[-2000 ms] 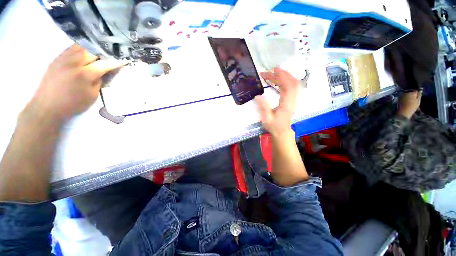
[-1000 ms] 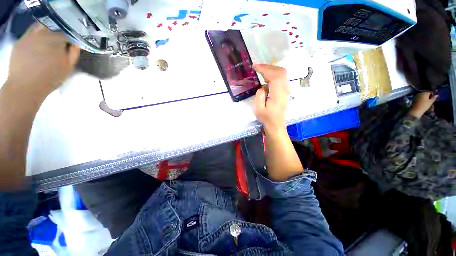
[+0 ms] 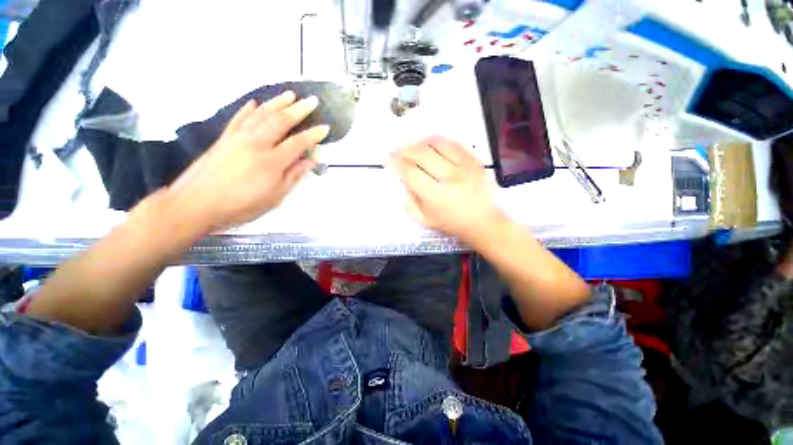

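A dark garment piece (image 3: 156, 158) lies on the white table left of the needle area. Its rounded greyish end (image 3: 335, 109) is near the presser foot area (image 3: 407, 76). My left hand (image 3: 261, 156) rests on this piece, fingers spread toward its end; no clear grip shows. My right hand (image 3: 445, 184) is on the table below the needle area, fingers bent; whether it holds anything is unclear. A smartphone (image 3: 516, 122) with a dim reddish screen lies right of my right hand.
A slim silver tool (image 3: 579, 172) lies right of the phone. Further right are a grey-black box (image 3: 691, 187) and a tan block (image 3: 733, 186). More dark cloth (image 3: 65, 52) is at the far left. A blue bin (image 3: 635, 260) is under the table edge. A person's patterned sleeve (image 3: 739, 348) is at right.
The view has shifted left. My right hand has left the phone and moved toward the needle area. The phone screen has dimmed. My left hand now lies over the dark piece.
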